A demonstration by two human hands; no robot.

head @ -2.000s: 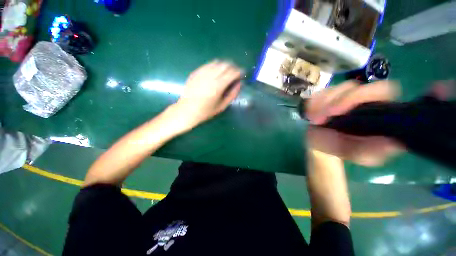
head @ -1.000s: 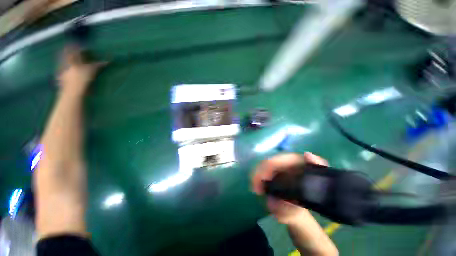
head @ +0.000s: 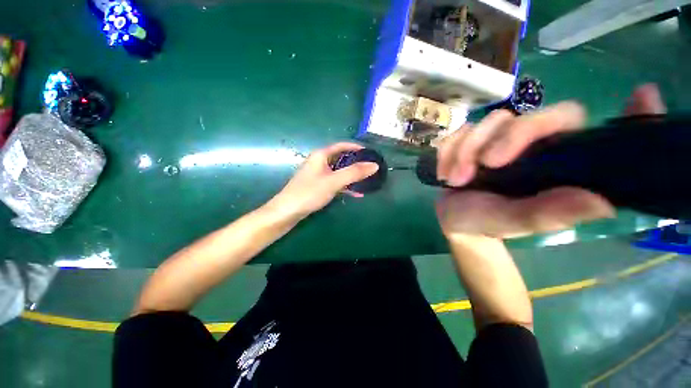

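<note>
My left hand holds a small round black unit just above the green bench, its thumb across the unit. My right hand is wrapped around the black electric screwdriver, which lies roughly level with its nose to the left. The thin metal bit points at the unit's right side. Whether the bit tip touches the unit or bears a screw is too small to tell.
The white and blue screw feeder stands just beyond my hands. A black unit is right of it. Glowing units and a bubble-wrapped bundle lie left. A grey sleeve shows at lower left.
My left hand has come back from the far left of the bench and now holds a black unit. The screwdriver in my right hand now points at it. The camera view has shifted.
</note>
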